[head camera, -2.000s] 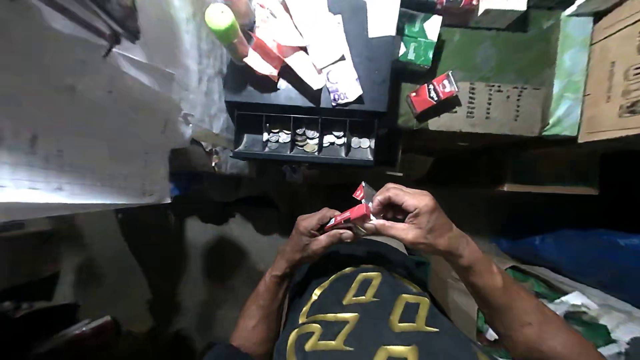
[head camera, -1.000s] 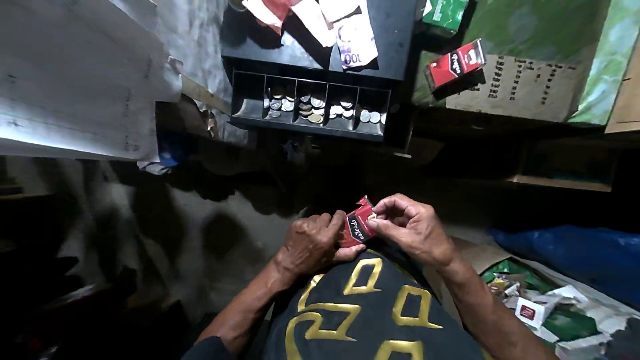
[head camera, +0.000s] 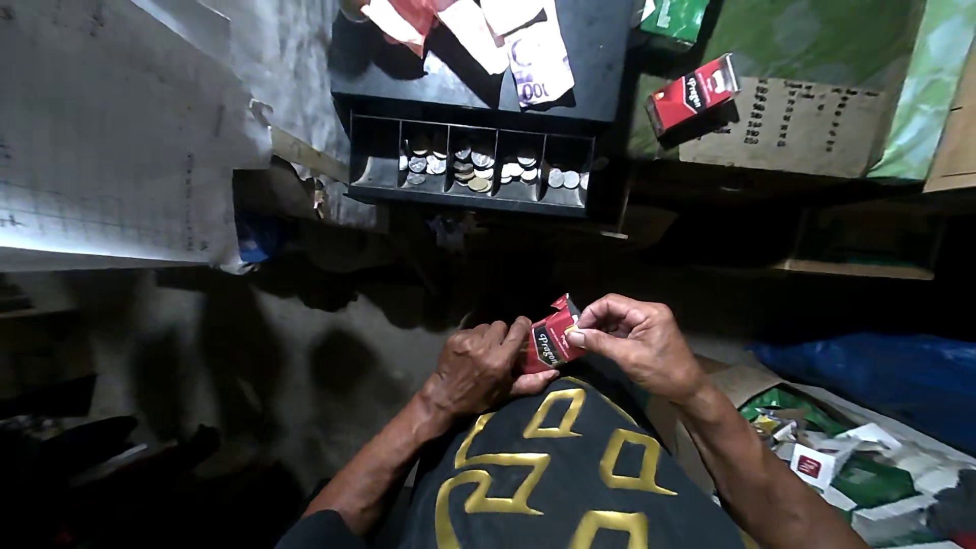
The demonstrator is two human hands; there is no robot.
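A red and black cigarette pack [head camera: 550, 345] with its lid up is held at chest level over a dark shirt with yellow print. My left hand [head camera: 488, 354] grips its left side, thumb below and fingers along the top. The thumb and forefinger of my right hand [head camera: 637, 339] pinch at the pack's upper right, by the opening, where something small and pale yellow shows; what it is I cannot tell. A similar red pack [head camera: 692, 97] lies on the counter at the upper right.
Ahead, a black cash drawer [head camera: 469, 200] holds coins [head camera: 479, 171] in compartments, with banknotes [head camera: 540, 65] on top. Paper sheets [head camera: 114, 145] hang at left. A handwritten cardboard [head camera: 793, 126] lies on the right counter. At lower right, a cardboard box [head camera: 751, 377] holds empty packs [head camera: 820, 463]; a blue sheet [head camera: 869, 381] is behind.
Between two seconds and one second ago the pack was turned so its printed front faces up. Both hands stay on it. The view has shifted somewhat.
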